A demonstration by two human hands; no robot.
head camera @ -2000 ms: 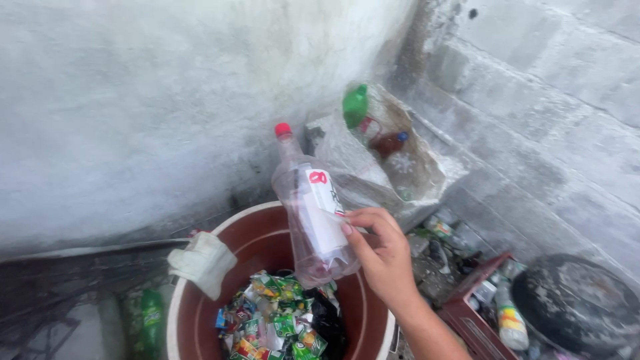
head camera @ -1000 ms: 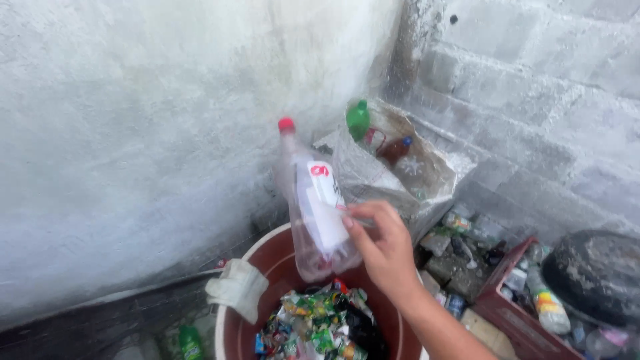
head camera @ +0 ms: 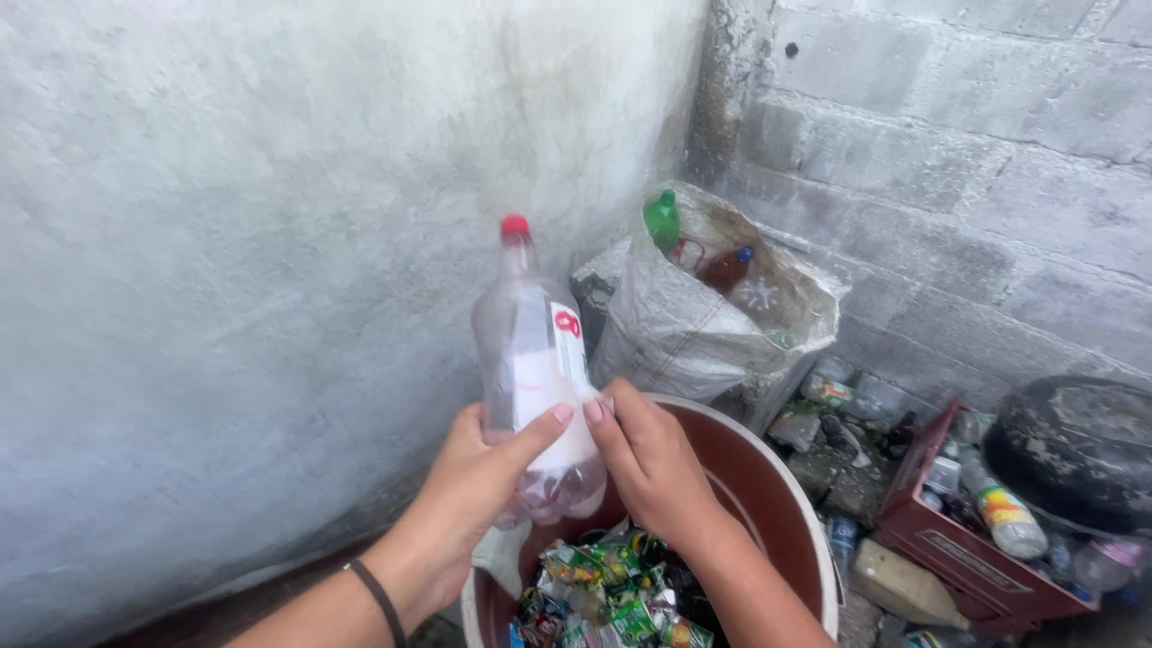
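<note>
A large clear plastic bottle [head camera: 526, 315] with a red cap and a white label stands nearly upright between my hands. My left hand [head camera: 481, 477] is wrapped around its lower left side, thumb across the label. The fingers of my right hand [head camera: 652, 459] pinch the label's right edge. Both are above a round reddish-brown tub [head camera: 765, 468] with a pale rim, which holds crumpled wrappers [head camera: 621, 585]. A whitish cloth or sheet [head camera: 502, 553] hangs over the tub's left edge, partly behind my left hand.
Behind the tub, a white woven sack [head camera: 670, 328] holds several plastic bottles. At the right are a dark red crate [head camera: 954, 549] of bottles, a blackened round pot [head camera: 1075, 450] and a beige container [head camera: 909, 580] among rubble. A plastered wall and a block wall meet behind.
My left hand has come into view and taken hold of the bottle's lower left side. My right hand stays at the label.
</note>
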